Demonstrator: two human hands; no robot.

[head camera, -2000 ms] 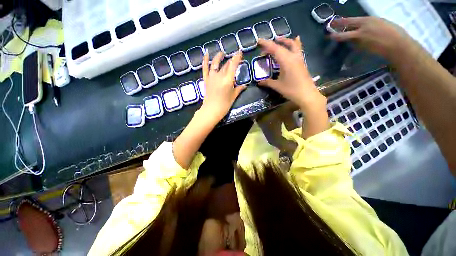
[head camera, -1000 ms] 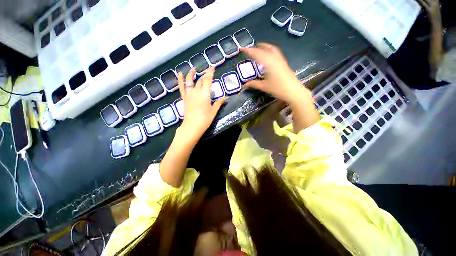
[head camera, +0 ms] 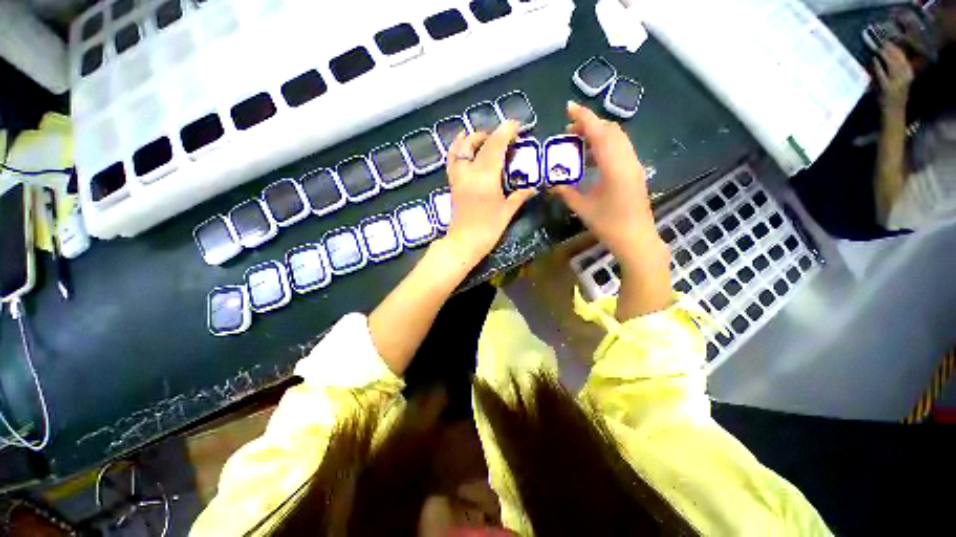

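Two smartwatches with lit white screens, a left one and a right one, are side by side between my hands. My left hand grips the left watch with thumb and forefinger. My right hand grips the right one the same way. The front row of watches has pale lit screens; its right end is hidden by my left hand. The back row has dark screens.
A white compartment tray lies along the far side. Two set-aside watches are beyond my right hand. A lower white tray is beyond the bench edge. A phone-like slab lies left. Another person's arm shows upper right.
The view has shifted. My hands have moved to the right end of the front row and now hold two lit watches. The other person's arm that reached to the set-aside watches has withdrawn.
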